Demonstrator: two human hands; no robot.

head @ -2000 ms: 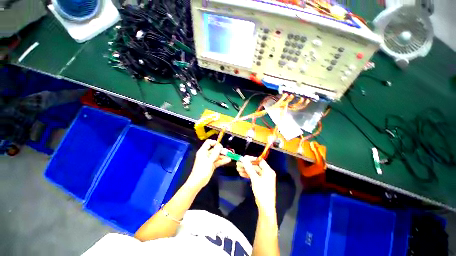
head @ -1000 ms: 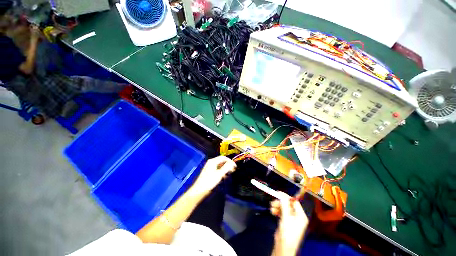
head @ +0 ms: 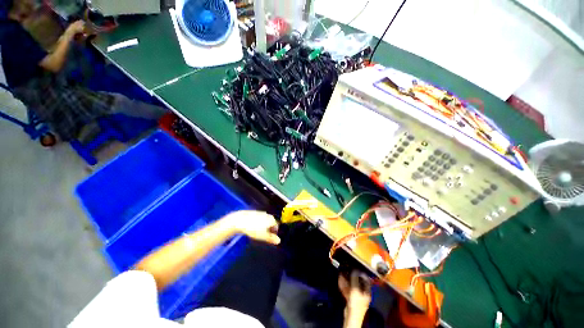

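Note:
My left hand is over the right edge of the near blue bin, just left of the yellow clamp. Its fingers are curled; I cannot tell if it holds anything. My right hand is low, below the orange-yellow strip. Its fingertips are against a dark area and their grip is unclear. Orange and red test leads loop from the beige cable tester to the strip. A heap of black cable assemblies with green and pale ends lies left of the tester.
Two blue bins stand left of my lap. An orange clamp is at the strip's right end. A blue-faced fan and a white fan stand on the bench. Loose black cable lies at right. Another person sits far left.
The view has turned left. My left hand has moved left, away from the coloured leads. My right hand has dropped lower, and the pale and green piece seen between the hands before is out of sight.

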